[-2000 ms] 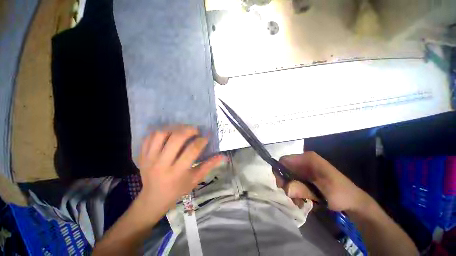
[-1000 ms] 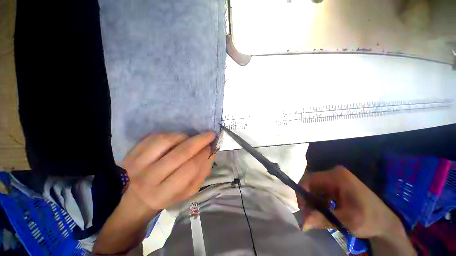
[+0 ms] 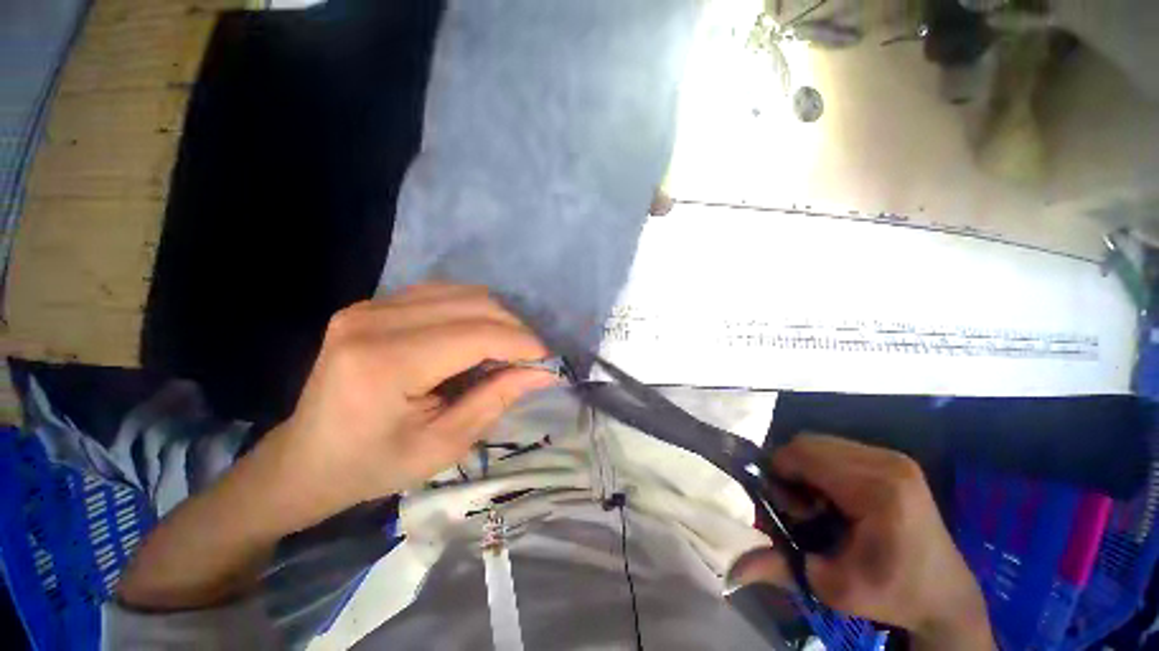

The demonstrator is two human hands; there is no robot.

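Note:
A black fabric piece [image 3: 273, 191] with grey-blue interfacing [image 3: 528, 153] lies over the left part of the table and hangs at the front edge. My left hand [image 3: 413, 375] pinches its near corner between thumb and fingers. My right hand [image 3: 864, 528] holds the black fabric shears [image 3: 667, 426] by the handles. The blades point up-left and their tips are at the pinched corner, beside my left fingertips. Whether the blades are closed on the cloth is hard to tell.
The white table [image 3: 890, 286] carries a printed ruler scale [image 3: 915, 341]. The sewing machine's metal parts [image 3: 807, 102] are at the top right. A worn wooden board [image 3: 108, 191] is at the left. Blue baskets stand at the lower left [image 3: 64, 541] and lower right [image 3: 1017, 534].
My left hand, flat on the interfacing earlier, now pinches and lifts the corner. The cloth's near end has narrowed and bunched. The shears have come to the corner.

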